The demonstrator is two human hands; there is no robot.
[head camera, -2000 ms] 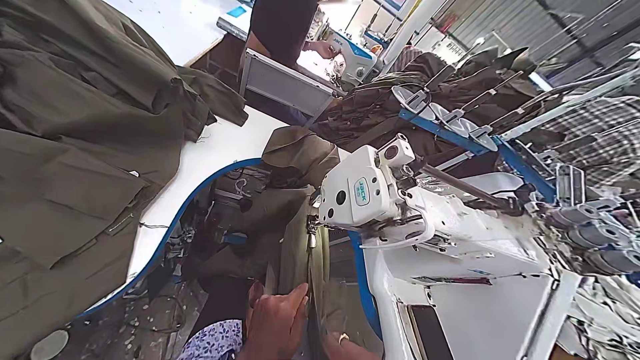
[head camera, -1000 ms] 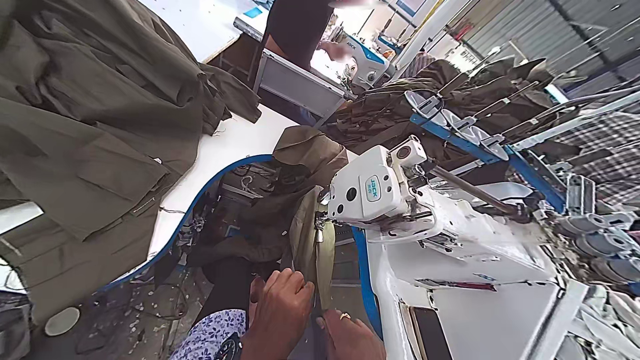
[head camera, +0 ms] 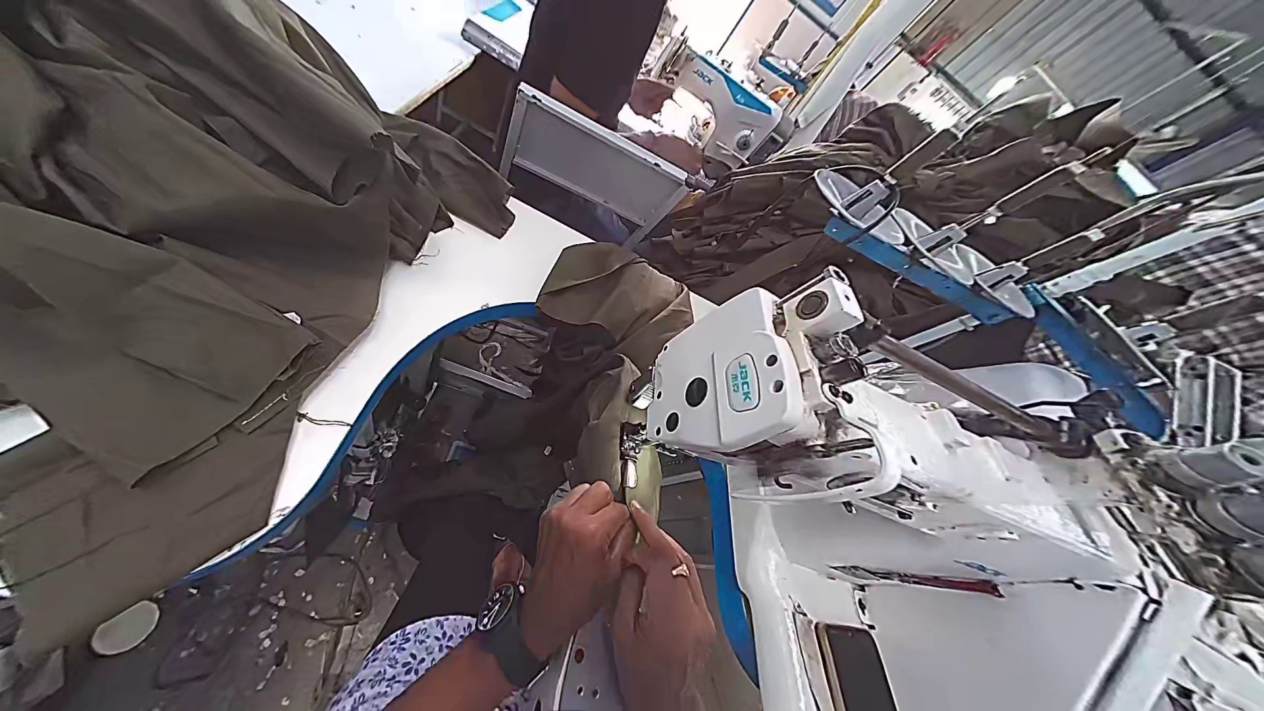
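A Jack industrial sewing machine point(head camera: 726, 380) stands right of centre, its presser foot point(head camera: 630, 464) down by a strip of olive fabric point(head camera: 645, 484). My left hand point(head camera: 581, 543), with a watch on the wrist, pinches the fabric just below the foot. Against it, my right hand point(head camera: 662, 602), with a ring on one finger, pinches the same fabric edge. Beyond the foot the olive garment piece point(head camera: 617, 296) runs over the machine bed and hangs down on the left.
Olive garments point(head camera: 197, 237) cover much of the white table with a blue edge point(head camera: 415, 355) on the left. A blue thread stand point(head camera: 918, 267) rises at the right. Behind, a co-worker's hands point(head camera: 671, 148) are at another sewing machine point(head camera: 731, 104), beside more piled garments point(head camera: 770, 217).
My hands have moved up toward the presser foot and closer together. Less of the strip shows between them and the foot than a second ago.
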